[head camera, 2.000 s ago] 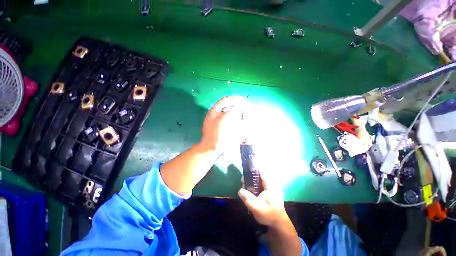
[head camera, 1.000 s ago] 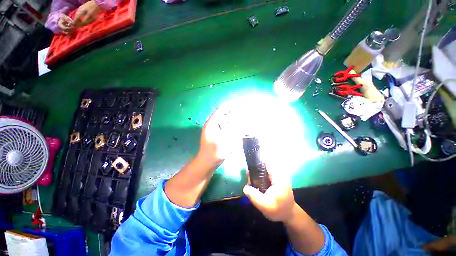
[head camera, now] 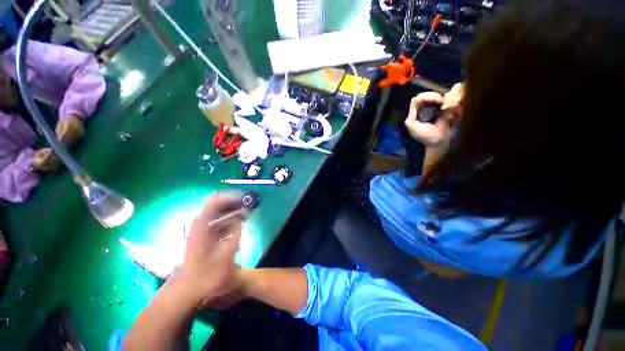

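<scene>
My left hand (head camera: 211,240) is blurred and raised at the edge of the lamp glow, its fingers pointing up towards the round dark parts. Thin pale lines cross its fingers; I cannot tell if it holds anything. My right hand (head camera: 234,284) lies behind and below the left wrist, mostly hidden, so its fingers and any tool in it do not show. A thin dark edge or object (head camera: 147,268) lies in the glare left of my hands; it is too washed out to name. The black-handled tool cannot be made out.
Gooseneck lamp (head camera: 108,206) at left. Round dark parts (head camera: 280,175) and a pale stick (head camera: 250,182) beyond my hands. Red-handled pliers (head camera: 226,140), a bottle (head camera: 216,104) and tangled white cables (head camera: 281,120) behind. A person in blue (head camera: 438,219) sits right; another in pink (head camera: 58,86), left.
The view has swung right; tray and fan are out of frame, the neighbour at right has come in. My hands have come together, and the black ribbed handle no longer shows.
</scene>
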